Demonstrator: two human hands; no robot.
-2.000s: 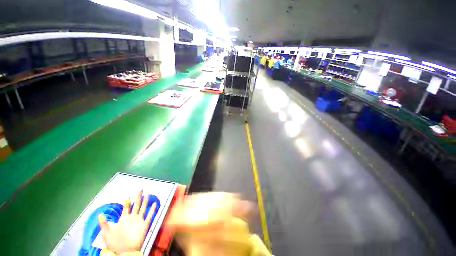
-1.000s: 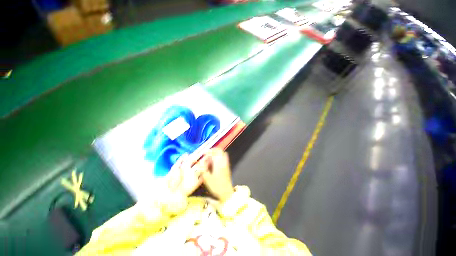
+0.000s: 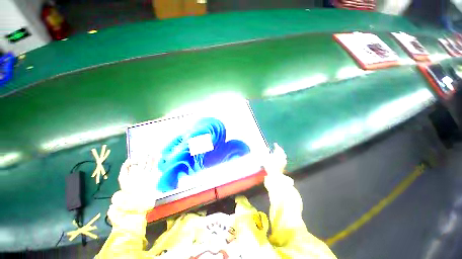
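An all-in-one unit (image 3: 233, 121) lies screen up on a red-orange foam pad (image 3: 202, 199), its screen lit with a blue swirl desktop. A small white label (image 3: 201, 144) is on the screen. My left hand (image 3: 137, 174) is at the unit's left side and my right hand (image 3: 276, 159) at its right side, both gripping its edges. Both hands are overexposed, and the fingers are partly hidden. The unit sits close to the bench's front edge.
A black power adapter (image 3: 74, 190) with thin cord lies left of the unit, between pale yellow tape crosses (image 3: 101, 163). More units (image 3: 366, 49) on red-orange pads lie on the green bench (image 3: 283, 60) at far right. A cardboard box (image 3: 180, 8) stands behind.
My hands have moved apart from the front edge to the unit's two sides. The view has turned left, showing the adapter and tape crosses more fully.
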